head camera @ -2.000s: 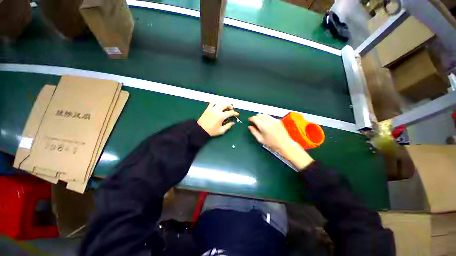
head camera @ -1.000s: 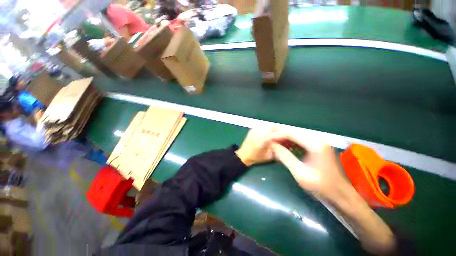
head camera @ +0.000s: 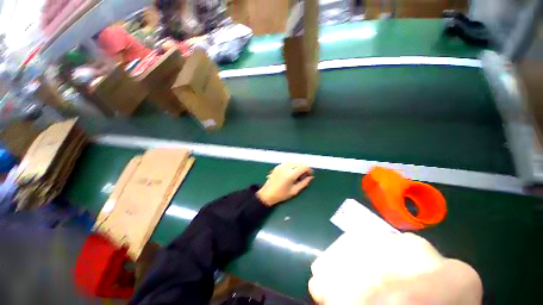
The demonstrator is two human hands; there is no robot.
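My left hand [head camera: 286, 182] rests on the green belt near the pale rail, its fingers curled; whether it holds something cannot be told. My right hand [head camera: 396, 271] is large, blurred and close to the camera at the lower right. A white label sheet [head camera: 352, 215] sticks out from its fingers, held above the belt. The orange tape dispenser [head camera: 405, 199] lies on the belt just beyond the right hand, with its round ring facing right.
Flattened inner boxes [head camera: 143, 193] lie on the belt at the left, with another stack [head camera: 47, 155] farther left. Upright product boxes [head camera: 203, 89] stand on the far belt, one [head camera: 302, 65] alone. A red stool [head camera: 101, 268] is below left. A person in red [head camera: 122, 44] is beyond.
My hands were together over the belt and are now apart. The right hand has come closer to the camera with the white label sheet. The view has shifted.
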